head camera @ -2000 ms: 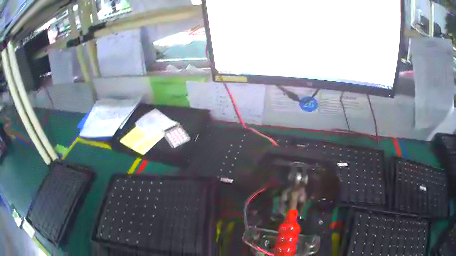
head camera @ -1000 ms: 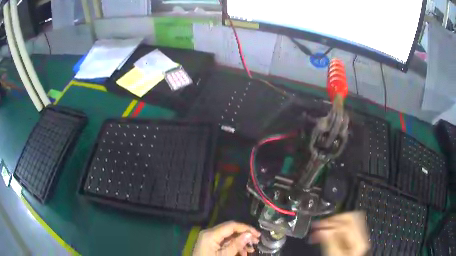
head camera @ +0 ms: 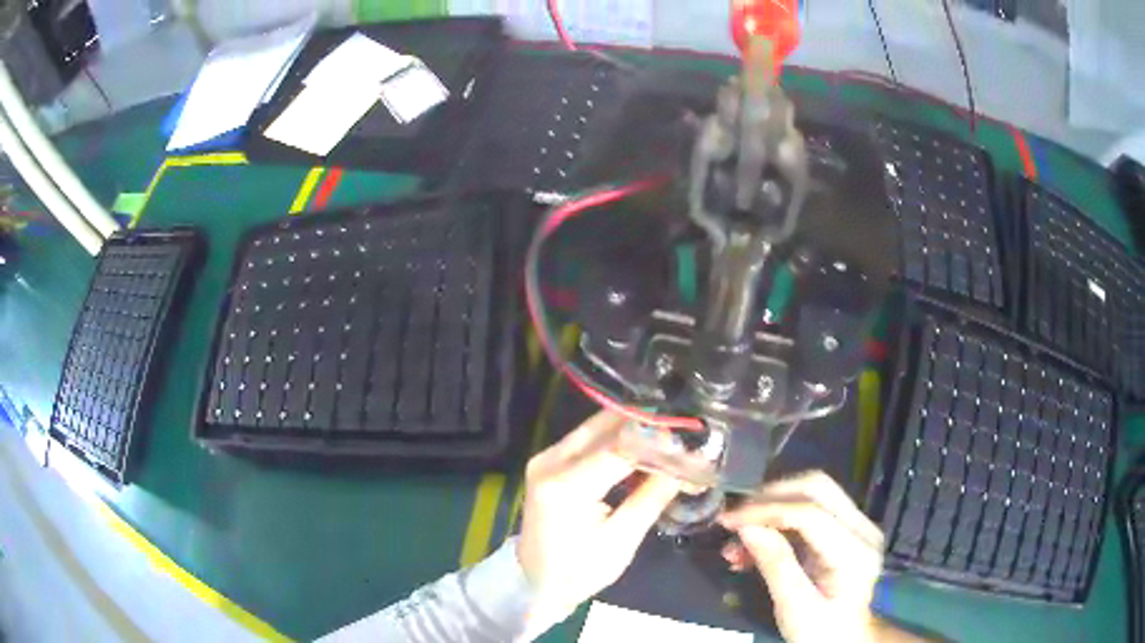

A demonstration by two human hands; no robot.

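Note:
The toggle clamp handle (head camera: 763, 32) stands up at the top of the clamp linkage (head camera: 743, 189), over the test fixture (head camera: 722, 377). A small round metal fixture nest (head camera: 692, 505) is at the fixture's front. My left hand (head camera: 584, 509) has its fingertips at the nest's left side, against the clear block. My right hand (head camera: 810, 540) has thumb and fingertips close together at the nest's right side. Any small part between the fingertips is too small or hidden to tell. A red and black wire (head camera: 537, 289) loops at the fixture's left.
A thick black component tray (head camera: 358, 333) is on the left, another black tray (head camera: 1005, 452) on the right. A narrow tray (head camera: 123, 345) lies far left. Papers (head camera: 333, 94) and a pale card (head camera: 413, 92) lie behind left. A white label strip (head camera: 666, 628) is at the front edge.
The view has tilted down and moved closer to the fixture. The red handle has swung from low in front to upright. Both hands have come in, and the right hand has moved to the nest.

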